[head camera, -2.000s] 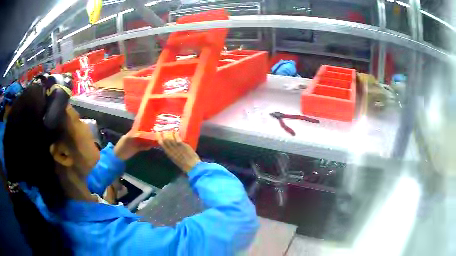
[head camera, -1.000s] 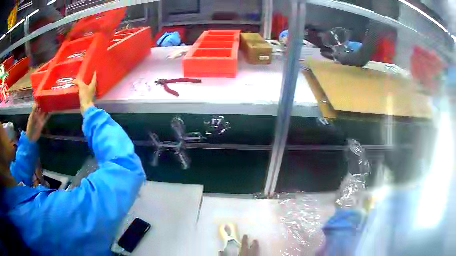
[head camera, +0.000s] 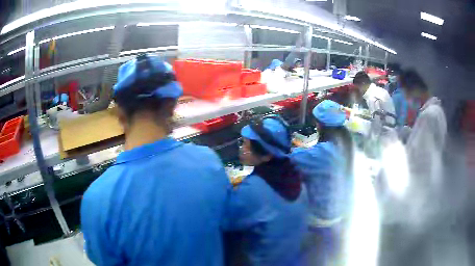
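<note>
Neither of my hands shows in the head view. Nearest in front is a person in a blue shirt and blue cap (head camera: 156, 202), seen from behind and hiding part of the bench. Beyond them, large red bins (head camera: 208, 78) stand on the long white shelf. A brown cardboard sheet (head camera: 91, 130) lies on the shelf left of the person. A red divided tray (head camera: 10, 137) is cut off by the left edge. A small pale object (head camera: 54, 261) lies on the white mat at the bottom left, too blurred to name.
Two more people in blue (head camera: 271, 202) (head camera: 323, 166) sit along the bench to the right. People in white (head camera: 428, 130) are further back at the right. A metal post (head camera: 41, 150) rises at the left. A blue bin (head camera: 339, 74) is on the far shelf. Glare blurs the lower right.
The view has swung right along the bench. The person holding the red tray, the red-handled pliers and the phone have left the picture; several workers' backs and the far line now show.
</note>
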